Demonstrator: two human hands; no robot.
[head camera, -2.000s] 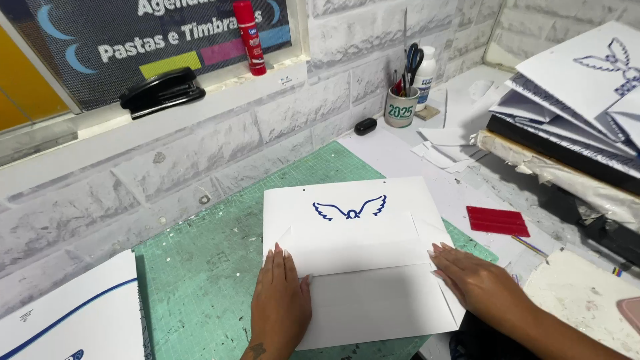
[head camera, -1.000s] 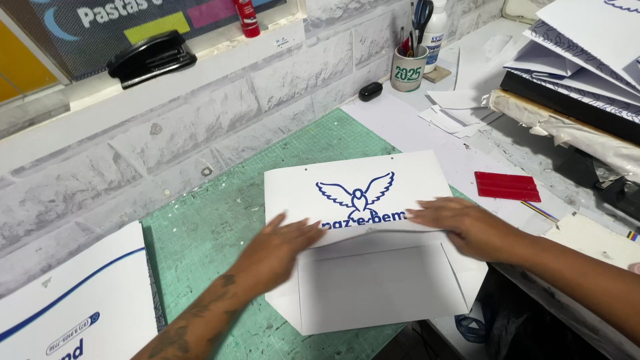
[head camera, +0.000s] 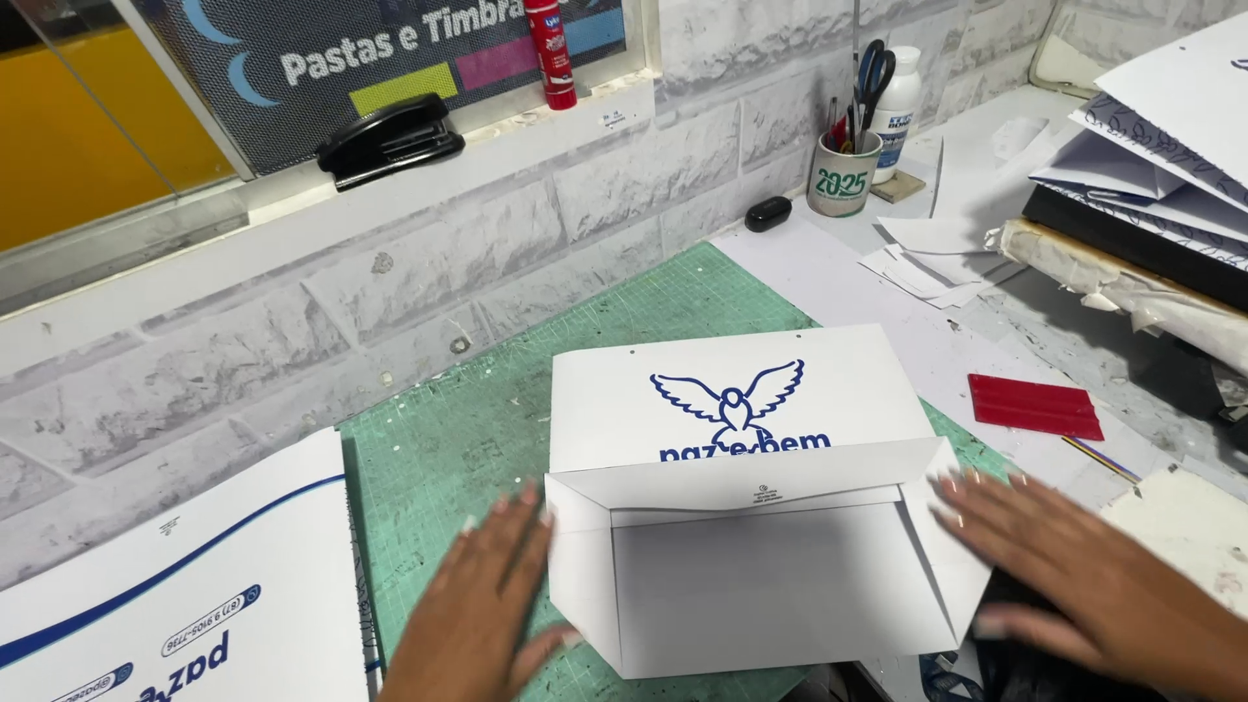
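Note:
A white paper bag (head camera: 741, 390) with a blue winged bird print lies on a green cutting mat (head camera: 439, 439). Its near end is spread into a rectangular bottom with folded flaps around it. At the left edge of this bottom is my left hand (head camera: 487, 595), slightly blurred, fingers apart. My right hand (head camera: 1072, 565) is at the opposite edge, its fingertips at the right side flap. Neither hand grips the paper; whether the fingertips press on it I cannot tell.
Printed white paper bags (head camera: 175, 585) lie at the left. A red plastic squeegee (head camera: 1035, 407), a cup (head camera: 844, 175) with scissors, a white bottle (head camera: 895, 117) and paper scraps (head camera: 926, 263) are at the right. More bags (head camera: 1150, 175) are piled beyond. A black stapler (head camera: 390, 141) and glue stick (head camera: 551, 54) rest on the ledge.
The bag's near end has opened out from a flatter fold into a rectangular bottom with flaps. My hands have moved from its upper fold to its two sides, farther apart.

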